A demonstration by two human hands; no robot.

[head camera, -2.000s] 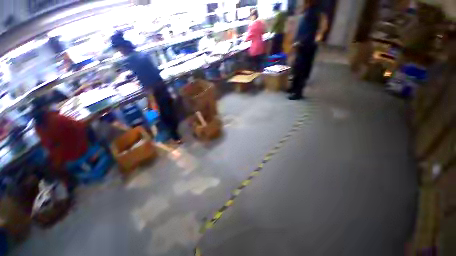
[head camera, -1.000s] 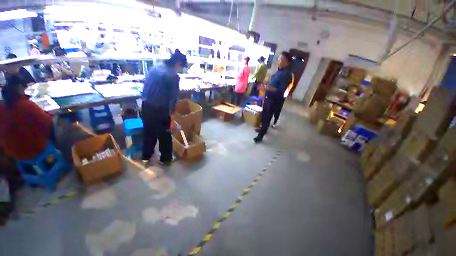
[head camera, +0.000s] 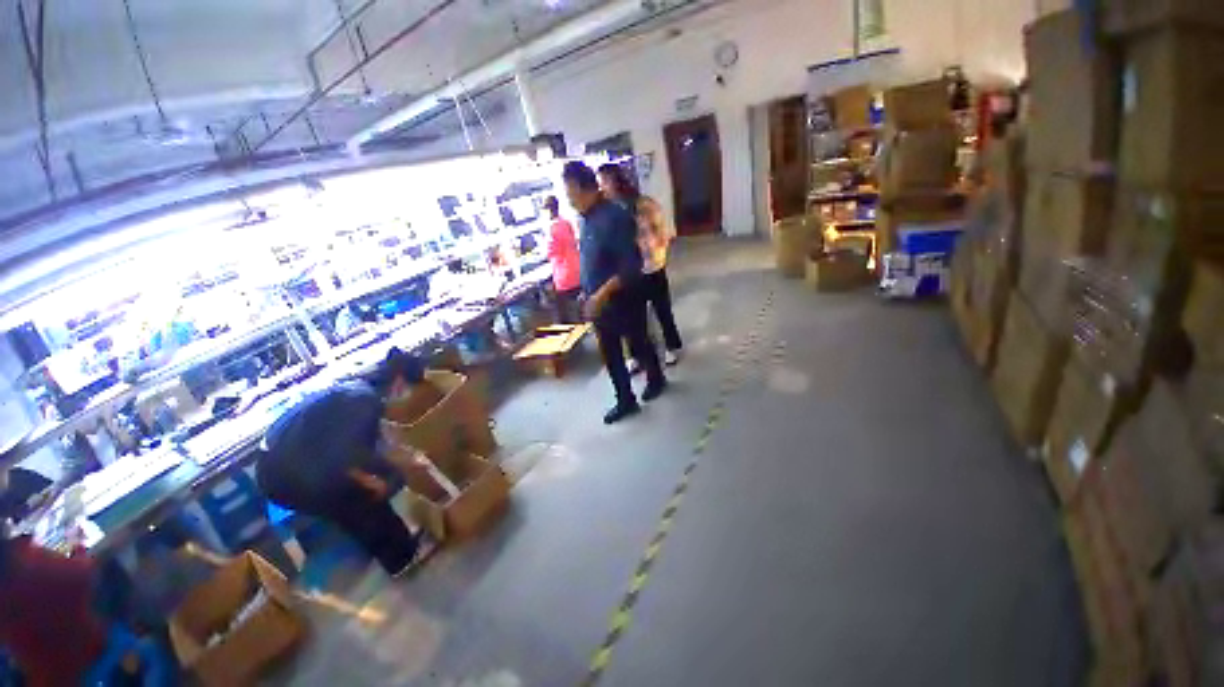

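Neither of my hands is in the picture. Nearest in front of me is the grey floor [head camera: 832, 510] with a yellow-black tape line [head camera: 658, 537] running away from me. At the lower left an open brown carton [head camera: 201, 651] holds pale items too blurred to name. Beyond it, a person in dark clothes [head camera: 322, 443] bends over another open carton [head camera: 473, 507], with a taller carton [head camera: 450, 419] behind it.
A lit assembly line [head camera: 269, 389] runs along the left. A person in dark blue [head camera: 614, 275] stands left of the tape, another [head camera: 654, 242] close behind. A red-clothed person [head camera: 47, 611] is at lower left. Stacked cartons [head camera: 1074, 309] line the right. A blue-white box [head camera: 921, 262] stands farther back.
The view has turned and levelled, showing more of the right stacks and back wall. The person by the cartons has gone from standing to bending down. The person in dark blue appears nearer.
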